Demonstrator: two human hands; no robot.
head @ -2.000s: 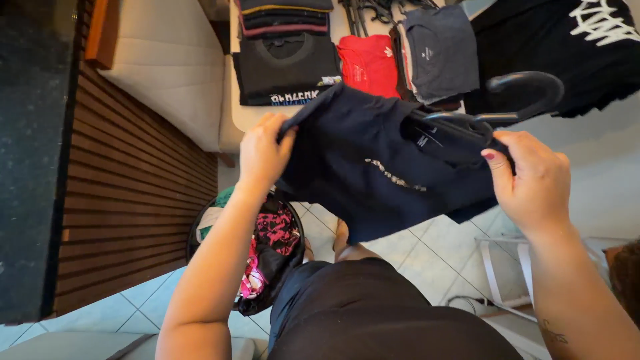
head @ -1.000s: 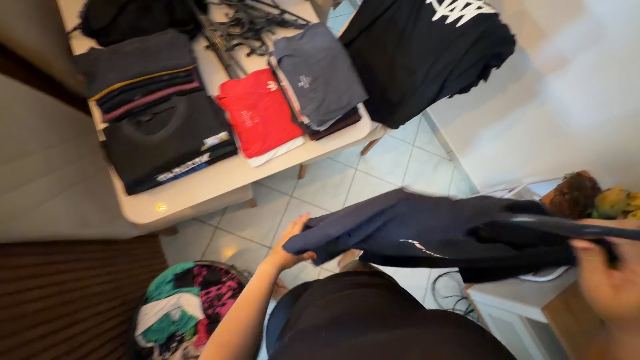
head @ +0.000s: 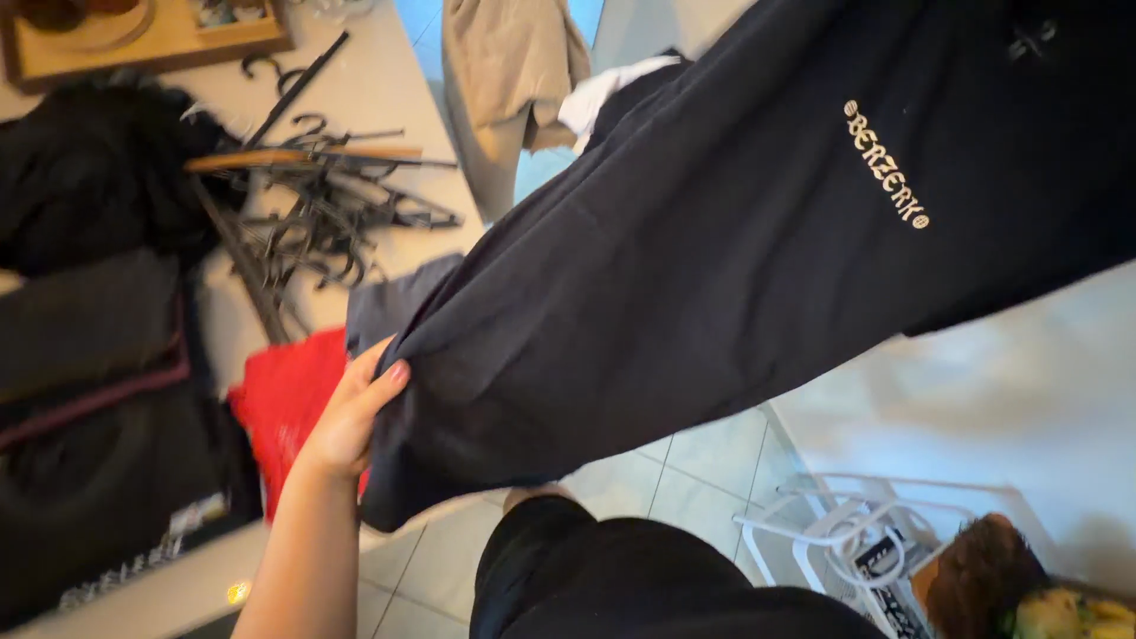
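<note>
A dark T-shirt (head: 657, 266) with a small light print stretches from the lower left of the head view to the upper right corner. My left hand (head: 359, 404) grips its fabric at the left end, thumb on top. My right hand is out of view, and the shirt's far end runs past the frame edge. Behind my left hand lie a folded red shirt (head: 288, 399) and a folded grey shirt (head: 399, 297), both partly hidden.
The light table (head: 417, 80) bears a heap of black hangers (head: 328, 204), a black garment pile (head: 98, 177), folded dark shirts (head: 98, 479) and a wooden tray (head: 151, 58). Beige clothing (head: 515, 71) hangs beyond. A white metal rack (head: 852, 524) stands lower right.
The dark shirt has been raised and spread diagonally. My right hand, seen holding its other end before, is now outside the frame. The view has turned strongly toward the table.
</note>
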